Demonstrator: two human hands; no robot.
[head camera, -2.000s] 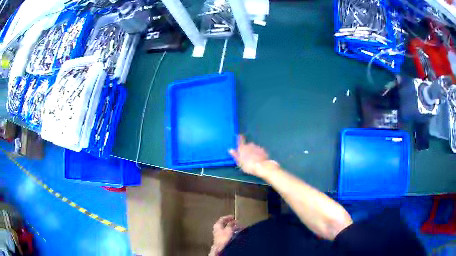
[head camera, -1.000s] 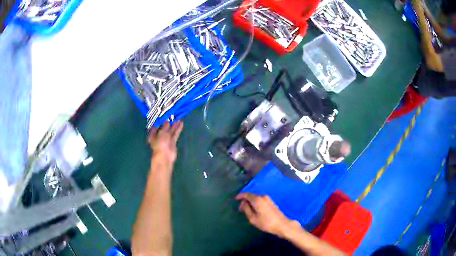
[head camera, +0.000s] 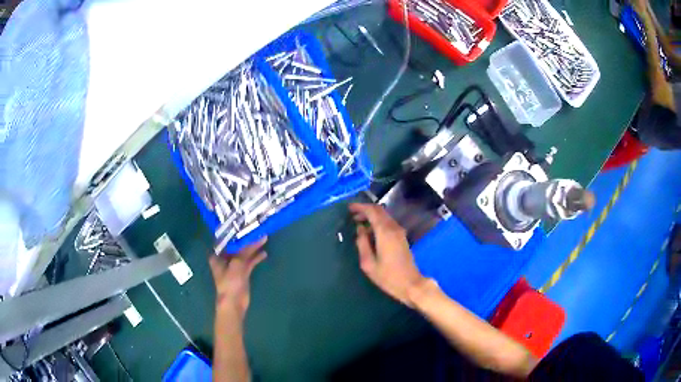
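Observation:
A blue parts tray (head camera: 261, 230) heaped with slim silver metal parts (head camera: 243, 142) lies on the green bench. A second blue tray (head camera: 293, 112) with the same parts is beside and partly under it. My left hand (head camera: 237, 272) is at the full tray's near left corner, its fingertips at the rim; whether it grips cannot be told. My right hand (head camera: 384, 250) is to the right, fingers curved and apart, near the trays' right corner, holding nothing visible.
A grey fixture with a thick shaft (head camera: 523, 200) stands right, over a blue tray (head camera: 470, 261). A red stool (head camera: 529, 317) is below. A red bin (head camera: 448, 26), clear box (head camera: 525, 83) and white parts tray (head camera: 552, 48) lie behind. White uprights (head camera: 89, 283) stand left. Another person's arm (head camera: 657, 67) shows far right.
The full trays show larger and lower, with their right end nearer the fixture. My right hand has moved up towards the trays. The view has shifted, and my left hand is still at the tray's near corner.

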